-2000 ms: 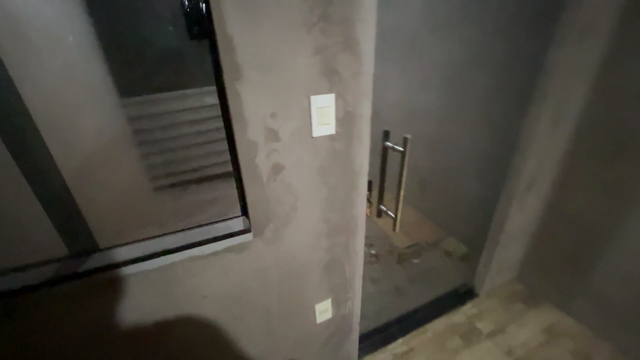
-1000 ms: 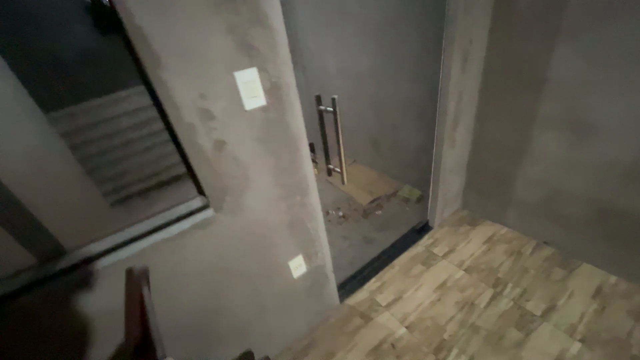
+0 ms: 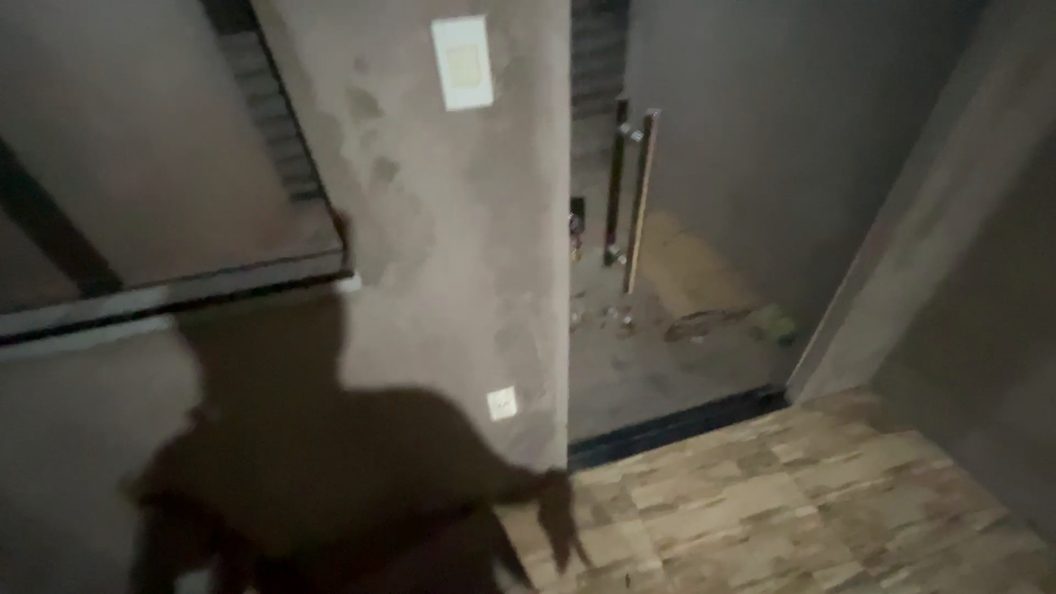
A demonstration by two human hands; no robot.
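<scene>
Neither my left hand nor my right hand is in the frame. A person's dark shadow [image 3: 330, 437] falls across the wall and the floor, with a hand-like shape at its right end. On the plastered wall is a white switch plate [image 3: 463, 63], and a smaller white outlet plate [image 3: 502, 403] sits low near the corner. To their right stands a glass door [image 3: 742, 165] with a long vertical metal pull handle [image 3: 642, 198] and a lock [image 3: 577, 229] beside it.
A dark-framed window [image 3: 165, 165] takes up the upper left, above a pale sill [image 3: 91, 334]. A dark threshold track [image 3: 676, 429] runs under the door. Wood-look floor tiles [image 3: 742, 511] lie before it. Through the glass, a flat tan sheet [image 3: 693, 264] and scattered debris are visible.
The person's shadow now covers much of the lower left wall. The view has swung and sits closer to the wall and door handle than one second ago.
</scene>
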